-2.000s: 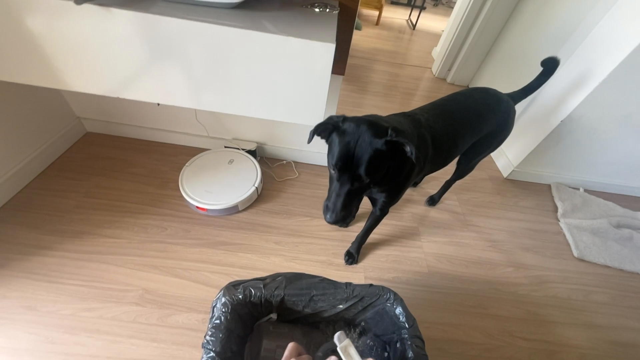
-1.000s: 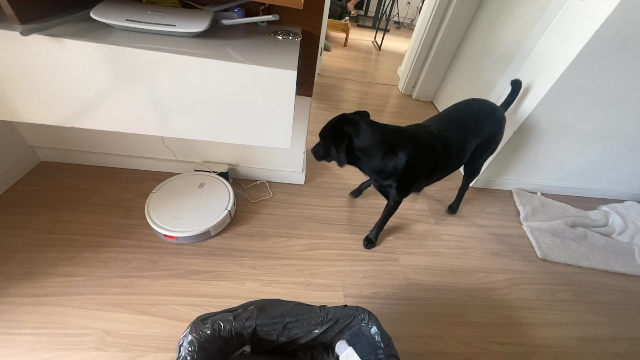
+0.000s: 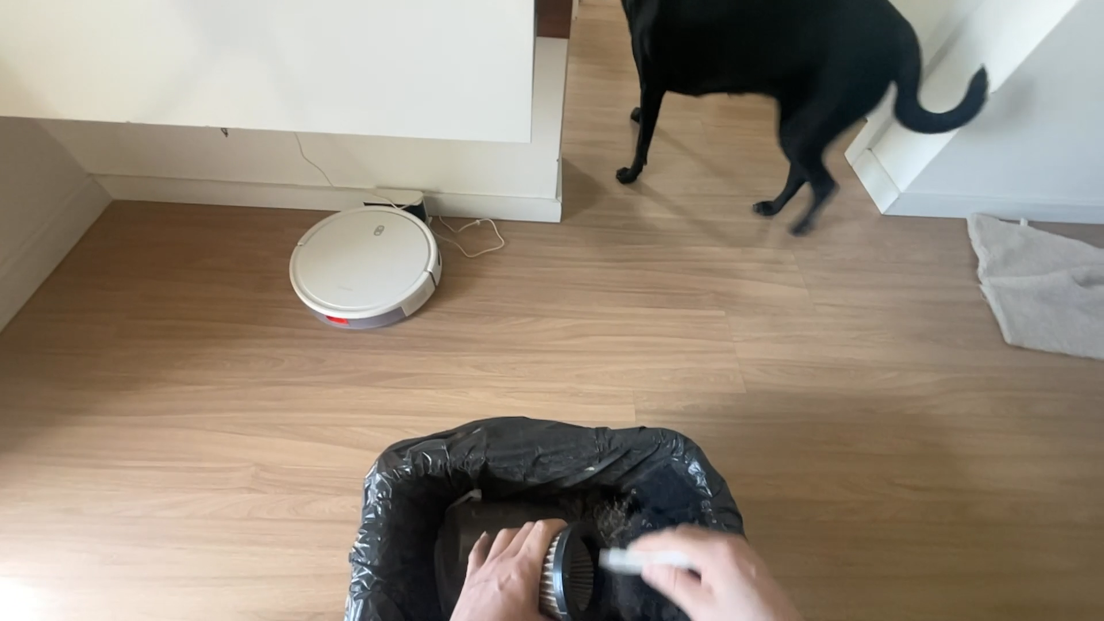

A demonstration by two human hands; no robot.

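Note:
My left hand grips a round pleated filter with a dark rim, held over the opening of a waste bin lined with a black plastic bag. Just right of the filter, my right hand is closed on a small white tool, blurred, whose tip points at the filter; its exact kind cannot be told. Below the hands, grey fluff and dust lie in the bin, beside a dark translucent container at its left side, partly hidden by my left hand.
A white robot vacuum sits at its dock, with a thin white cable on the wood floor. A black dog stands beyond, near the doorway. A grey cloth lies at the right. A white cabinet overhangs the back left.
Both hands and the filter have come into clear view over the bin. The dog has turned and moved farther back toward the doorway. The view has tilted down.

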